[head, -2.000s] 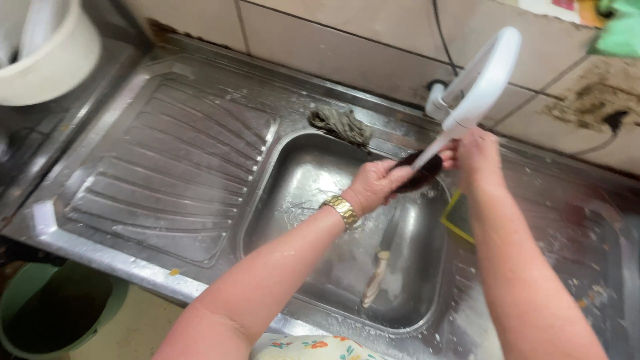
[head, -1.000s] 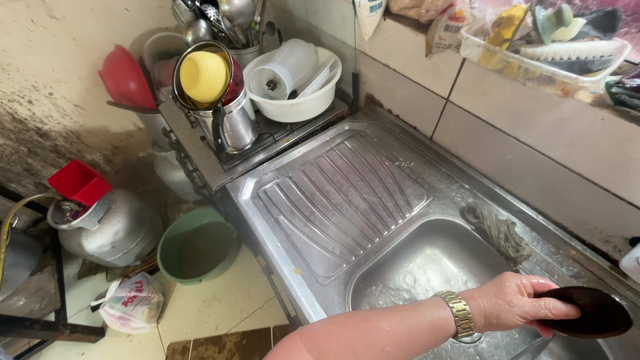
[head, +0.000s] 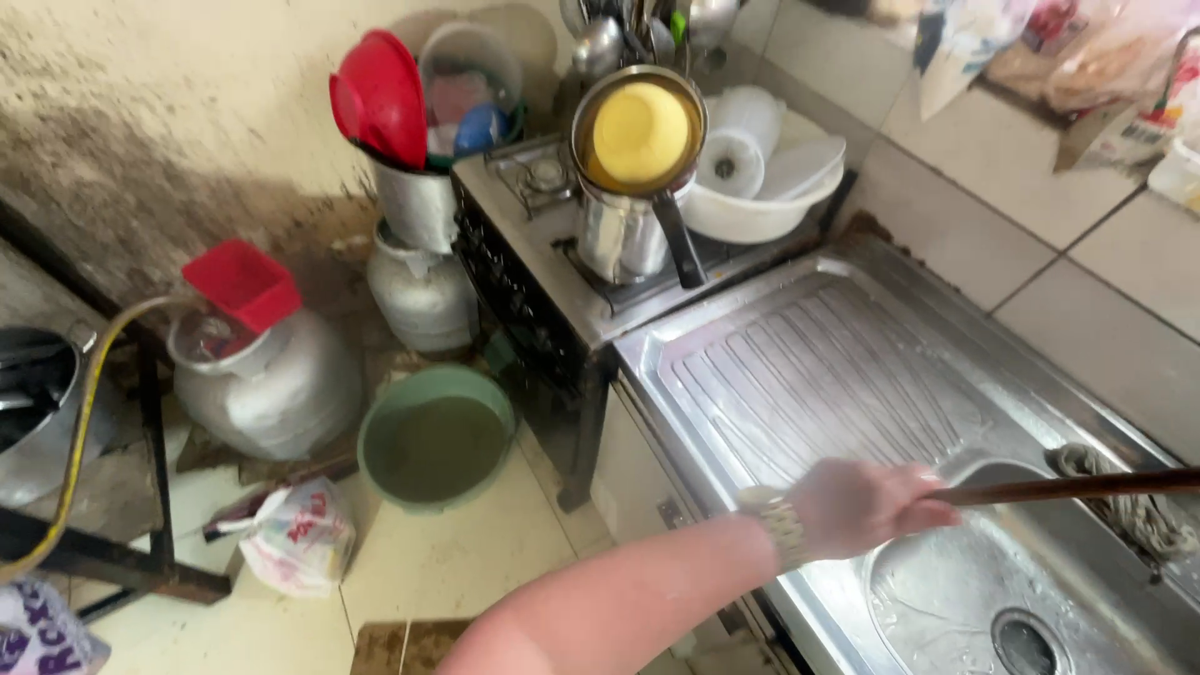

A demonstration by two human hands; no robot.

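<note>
My left hand (head: 867, 511), with a gold-coloured watch (head: 778, 530) on the wrist, is over the near rim of the stainless steel sink basin (head: 937, 600). Its fingers are closed on the end of a long, narrow, dark brown thing (head: 1078, 486), which runs out of view at the right edge; whether it is a handle or a flat piece seen edge-on, I cannot tell. Beyond it, a grey cloth (head: 1139, 516) lies bunched on the back ledge. Water wets the basin around the drain (head: 1027, 642). My right hand is out of view.
The ribbed drainboard (head: 825, 375) adjoins a stove (head: 525, 216) bearing a metal pot (head: 614, 234), a pan with a yellow bowl (head: 640, 131) and a white basin (head: 759, 220). On the floor are a green basin of murky liquid (head: 436, 450), gas cylinders (head: 272, 375) and a plastic bag (head: 300, 539).
The view has swung left to the stove and floor. My right hand, seen two seconds ago at the brown thing, has left view. The brown thing looked oval and now looks narrow.
</note>
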